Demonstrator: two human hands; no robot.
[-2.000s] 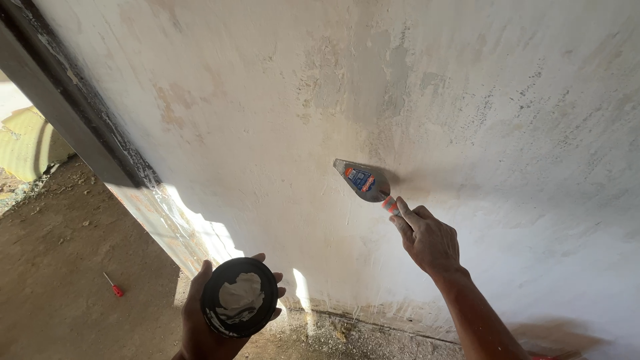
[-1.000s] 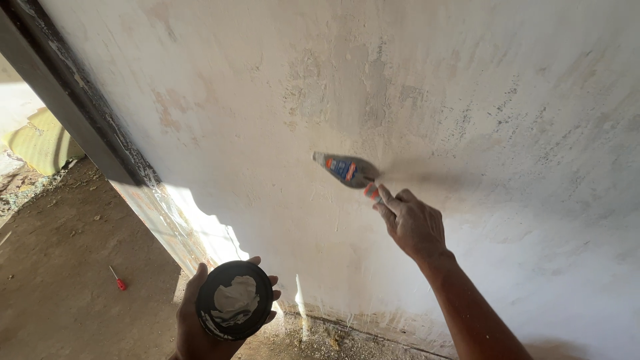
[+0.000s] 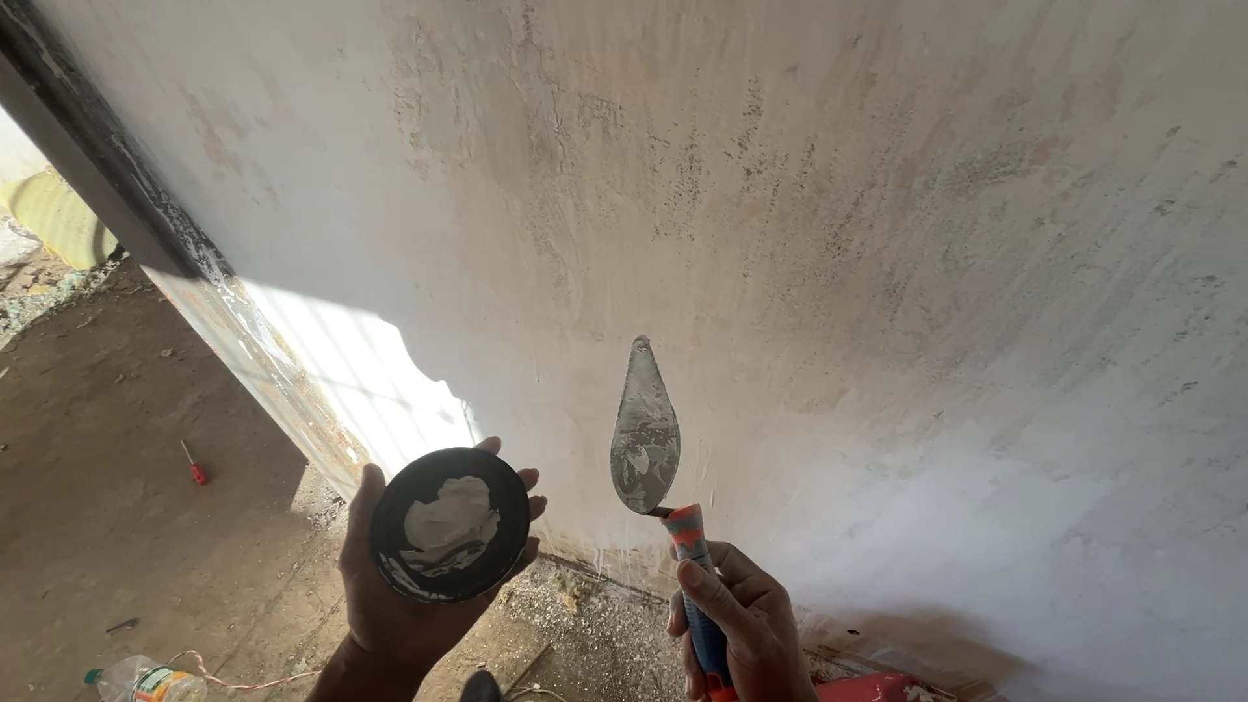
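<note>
My left hand holds up a round black dish from below, with its fingers around the rim. A lump of pale wet putty lies in the dish. To its right, my right hand grips the blue and orange handle of a pointing trowel. The trowel's blade points up, with its putty-smeared face toward me and its tip in front of the wall. Behind both hands stands a plastered wall with rough, speckled and brownish patches.
A dark door frame edges the wall at the left. On the dirt floor lie a red-handled screwdriver, a plastic bottle and a twisted cord. Something red sits at the wall's foot, bottom right.
My right hand has drawn the trowel down and turned it upright, so its smeared face shows instead of the face with a label. My left hand still holds the dish.
</note>
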